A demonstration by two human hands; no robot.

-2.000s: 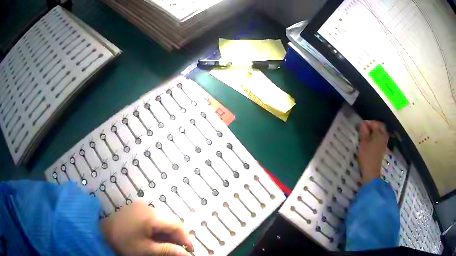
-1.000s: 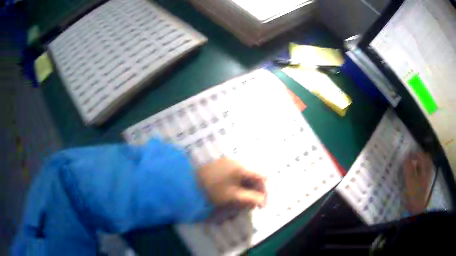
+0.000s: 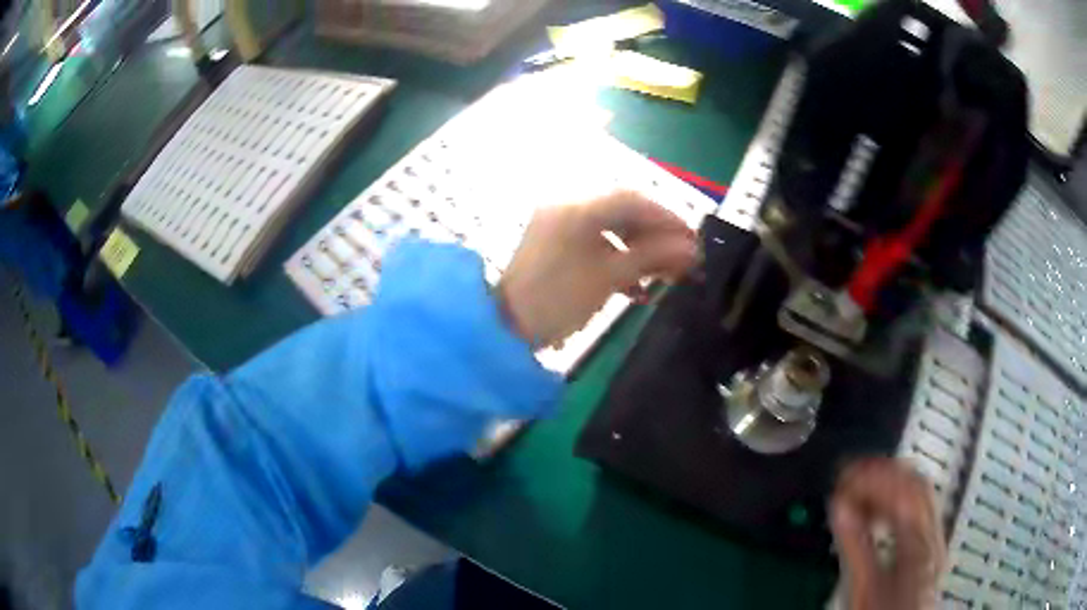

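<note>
The black test fixture (image 3: pixel 715 381) stands at centre right, with a shiny silver cup (image 3: pixel 775 399) on its base. A metal clamping head and a red grip (image 3: pixel 894 250) show above the cup. My left hand (image 3: pixel 596 262) is over the right part of the white parts tray (image 3: pixel 393 215), its fingertips at the left edge of the fixture base. Its fingers are curled; whether they hold a part cannot be made out. My right hand (image 3: pixel 888 530) is blurred at the lower right, by the front right of the base, fingers bent; its contents are unclear.
A thick tray stack (image 3: pixel 256 155) lies at the left, another stack at the back. Yellow slips (image 3: pixel 656 74) lie behind the middle tray. More parts trays (image 3: pixel 1025 477) lie right of the fixture. A blue box (image 3: pixel 727 30) is at the back. The green mat's edge runs along the left.
The view has swung right, and the fixture is now in sight. My left hand has moved from over the tray to the fixture's left side. My right hand has come from the right tray to the front.
</note>
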